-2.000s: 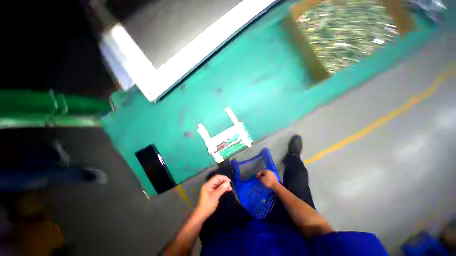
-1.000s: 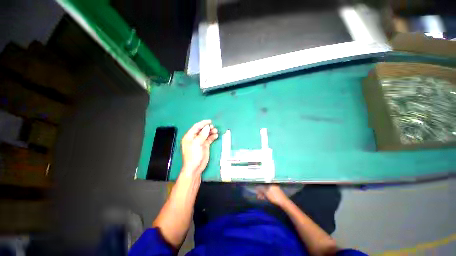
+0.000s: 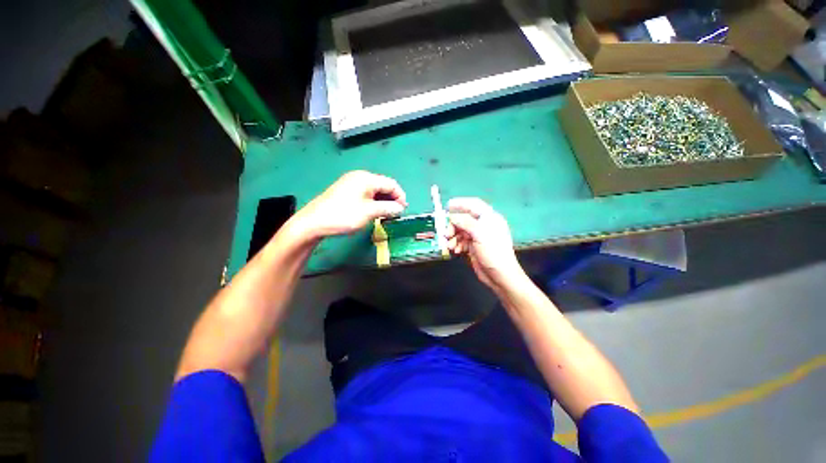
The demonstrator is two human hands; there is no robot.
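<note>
The small board fixture (image 3: 409, 240), a green board between two pale strips, lies at the near edge of the green bench. My left hand (image 3: 355, 206) is at its upper left corner, thumb and fingers pinched together. My right hand (image 3: 480, 237) is at its right strip, fingers curled close to the strip. Whether either hand holds a tiny part or grips the fixture cannot be told, as the fingertips are small and blurred.
A parts box (image 3: 675, 172) full of small green and silver bits stands to the right. A mesh frame (image 3: 462, 89) lies behind. A second cardboard box (image 3: 638, 59) holds dark bags. A mobile phone (image 3: 272, 224) lies left. A blue-legged stool (image 3: 645, 250) stands beyond the near edge.
The view has levelled and shifted. My left hand has moved right to the fixture's upper left corner. My right hand has come up from below the bench edge to the fixture's right strip.
</note>
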